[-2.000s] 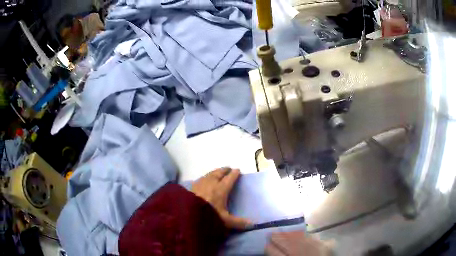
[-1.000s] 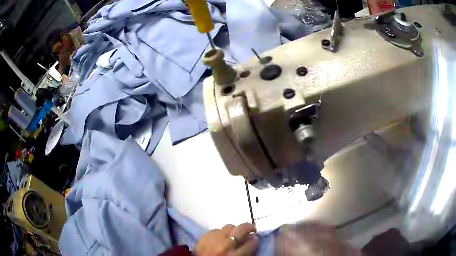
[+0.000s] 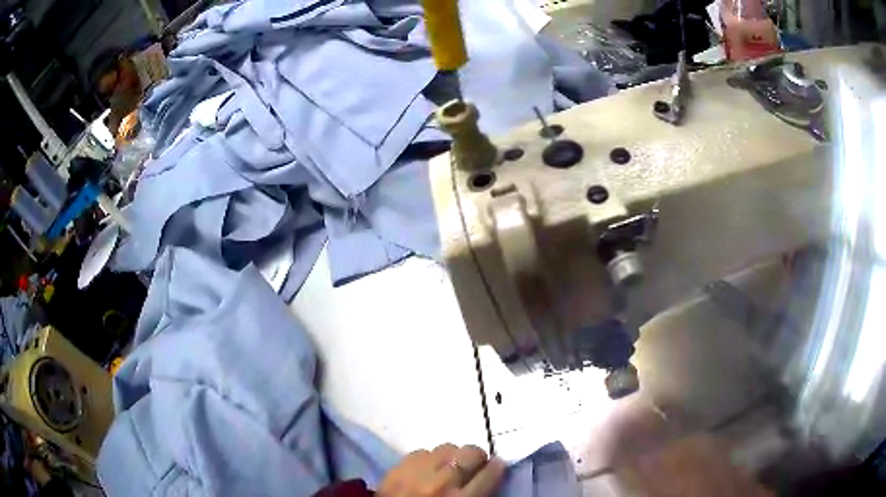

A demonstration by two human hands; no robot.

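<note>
My left hand point(image 3: 445, 473) is at the bottom edge, partly cut off, with fingers bent on light blue cloth point(image 3: 544, 470) in front of the sewing machine. My right hand point(image 3: 675, 456) is blurred, to the right of the cloth and below the machine head; whether it holds anything cannot be told. The cream sewing machine head point(image 3: 719, 184) stands at right. The needle area is washed out by bright light, and no cloth shows under it. The blue garment mass point(image 3: 214, 379) lies left of my left hand.
A heap of blue cut pieces point(image 3: 330, 107) lies behind the white table point(image 3: 389, 349). A yellow handle point(image 3: 444, 34) stands above the post on the machine head. A second cream machine point(image 3: 58, 393) is at left. Clear plastic point(image 3: 612, 53) lies behind the machine.
The cloth with the dark strip, flat by the needle two seconds ago, is now low at the bottom edge. My left hand has moved down with it. My right hand has moved right. The view has shifted.
</note>
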